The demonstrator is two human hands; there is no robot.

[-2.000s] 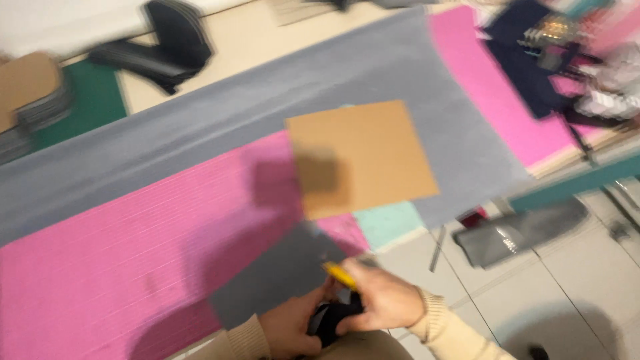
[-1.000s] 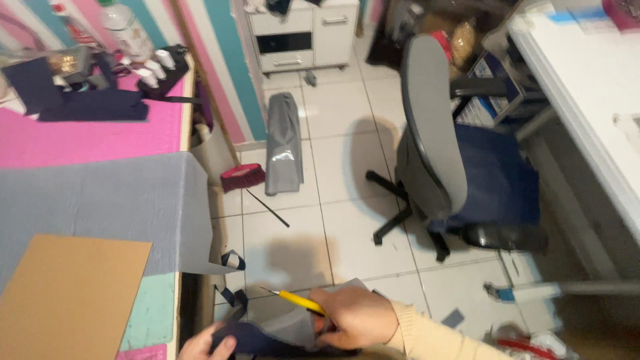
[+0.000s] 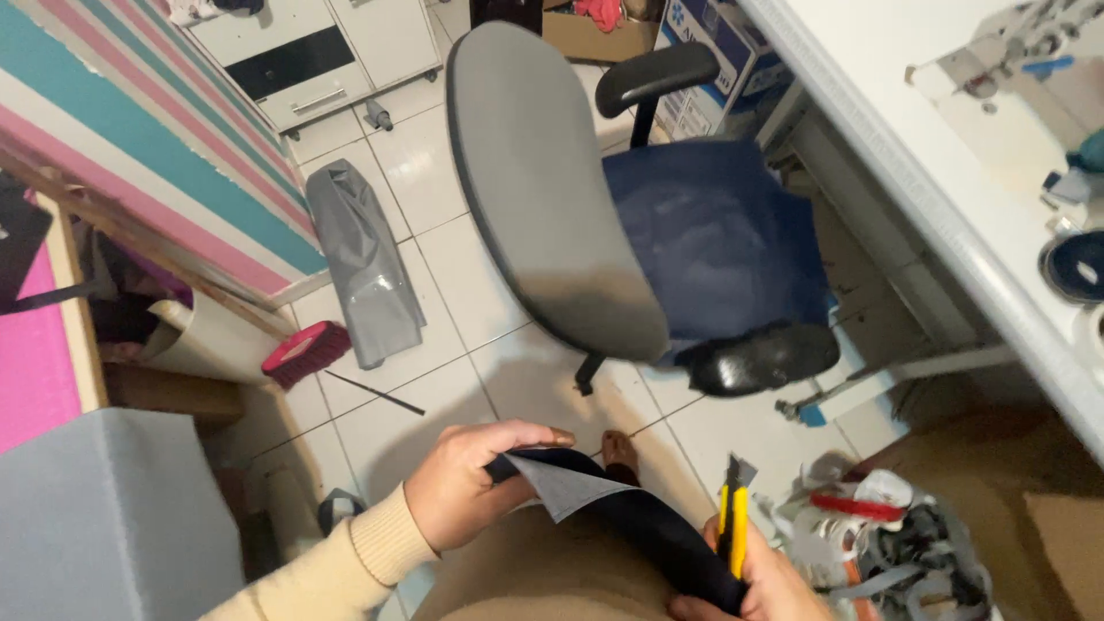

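My left hand (image 3: 470,483), in a cream ribbed cuff, grips one end of a dark navy piece of material (image 3: 664,535) whose grey underside shows at a folded corner. At the lower right, my right hand (image 3: 759,578) holds the other end of that piece together with a yellow and black utility knife (image 3: 733,526). The knife points up, and a small grey scrap is beside its tip. Part of the material's lower edge is hard to make out against my clothing.
A grey-backed swivel chair (image 3: 552,198) with a navy seat stands ahead. At right is a white table (image 3: 906,155), with a scrap pile (image 3: 897,552) below. Folded grey material (image 3: 366,267) and a red brush head (image 3: 306,349) lie on the floor. Grey sheeting (image 3: 112,509) covers the left table.
The view has swung right from the cutting table to the chair. My hands are farther apart on the navy material, and the knife now points up.
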